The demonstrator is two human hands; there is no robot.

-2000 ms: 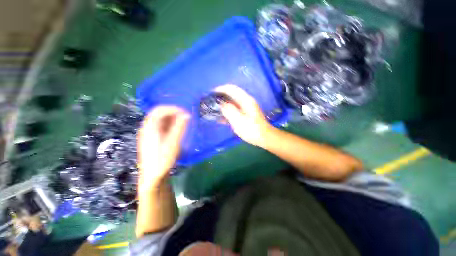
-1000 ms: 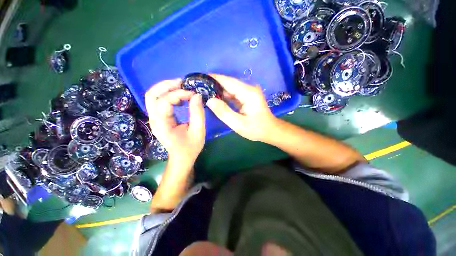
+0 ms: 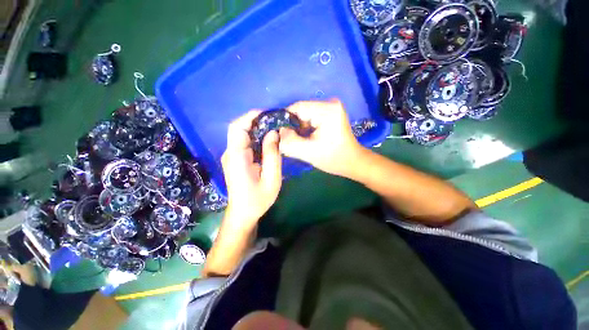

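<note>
A round wired unit (image 3: 272,122), dark with a silvery patterned face, is held above the near part of the blue tray (image 3: 258,61). My left hand (image 3: 248,171) grips its left and near side, thumb on the face. My right hand (image 3: 323,138) is at its right side, fingers bent against it; its fingertips are partly hidden. A small clear ring (image 3: 325,58) lies in the tray. Several small rings (image 3: 363,127) lie together in the tray's right corner, beside my right hand.
Piles of round wired units lie left (image 3: 123,187) and right (image 3: 445,71) of the tray on the green surface. A single wired disc (image 3: 103,68) and black blocks (image 3: 46,65) are at the upper left. A person's dark sleeve (image 3: 562,161) is at the right edge.
Both hands have shifted slightly right with the unit. The unit is turned differently, and my right hand's fingers are more bent around its right side.
</note>
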